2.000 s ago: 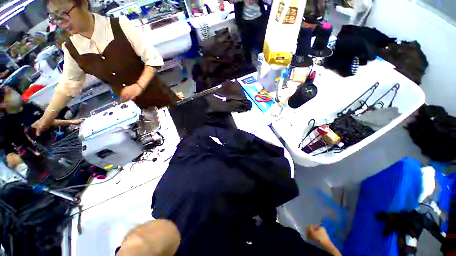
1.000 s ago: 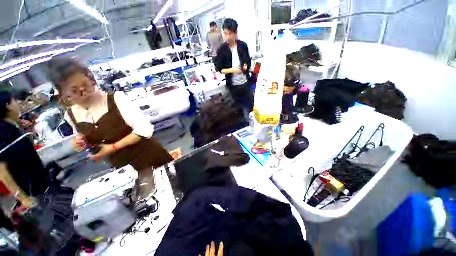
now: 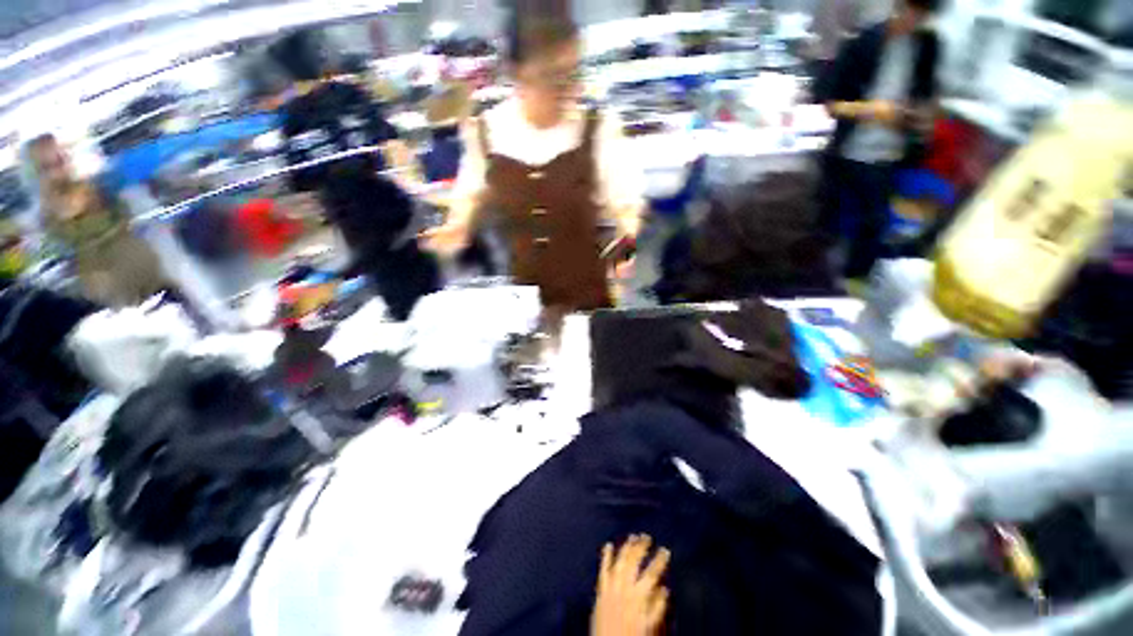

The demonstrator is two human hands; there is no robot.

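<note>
A large dark garment piece (image 3: 746, 522), black or navy, lies bunched over the white table in front of me. A small white mark shows on its upper part. My left hand (image 3: 631, 586) rests on the garment at the bottom centre, palm down with fingers spread; its wrist is cut off by the picture's edge. It looks open. My right hand is not in view. Flat dark cloth (image 3: 659, 354) lies on the table beyond the garment. The picture is blurred.
A person in a brown dress (image 3: 541, 211) stands across the table. A white machine (image 3: 472, 329) stands left of the cloth. Dark cloth (image 3: 193, 460) is heaped at left. A yellow and white bag (image 3: 1031, 236) and a white trough (image 3: 913, 572) are at right. Another person (image 3: 880, 118) stands behind.
The view has turned left, so the garment and trough sit further right. My left hand shows more fully on the garment. My right hand, seen two seconds ago, has left the view.
</note>
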